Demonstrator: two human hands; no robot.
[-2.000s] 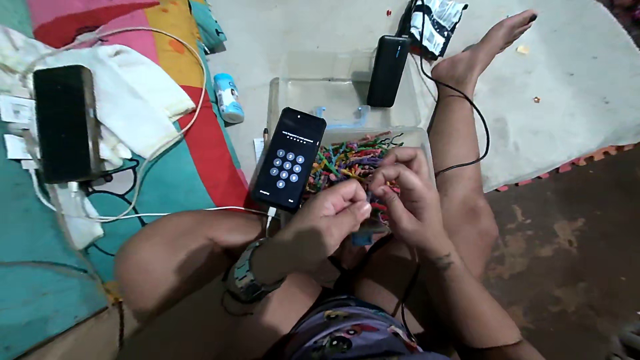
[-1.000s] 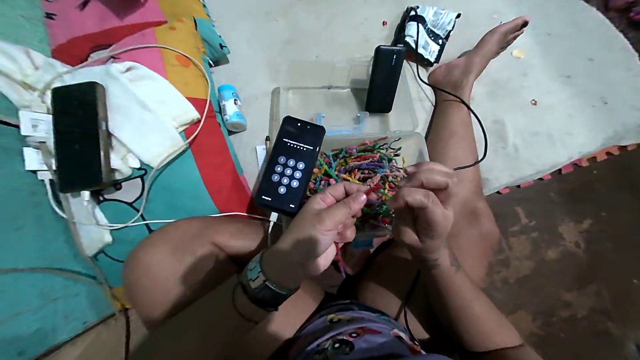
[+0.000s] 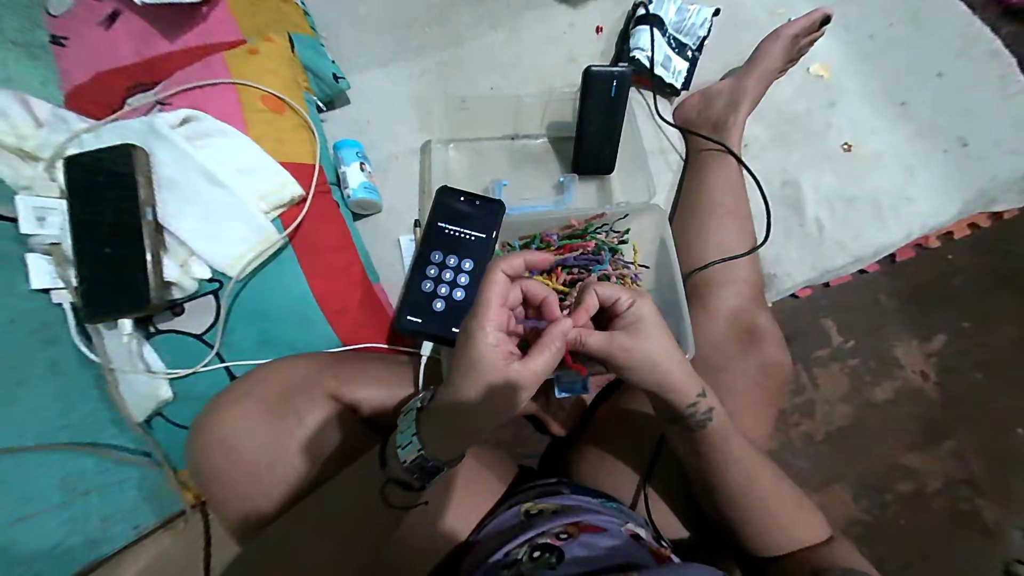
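Observation:
My left hand [image 3: 512,336], with a metal-band watch [image 3: 412,440] at its wrist, and my right hand [image 3: 628,340] meet fingertip to fingertip over the near part of a clear plastic case [image 3: 668,280]. A thin purple strand [image 3: 532,323] shows between the fingers of my left hand. The right thumb and forefinger pinch at the same spot; what they grip is too small to tell. Many short colourful twisted strands [image 3: 592,252] lie heaped in the case. A red piece and a small blue item [image 3: 571,384] show just below my fingers.
A lit smartphone [image 3: 452,264] leans at the case's left side, cabled. A black power bank [image 3: 602,120] rests on the open lid [image 3: 464,172]. Left are a blue-and-white bottle [image 3: 358,176] and another phone [image 3: 112,232] with chargers. A black cable [image 3: 764,200] loops over my leg; a foil packet [image 3: 672,40] lies beyond.
My hands were apart one second ago and now touch at the fingertips. The red strand seen then at my left fingertips no longer shows there; a purple one is in that hand.

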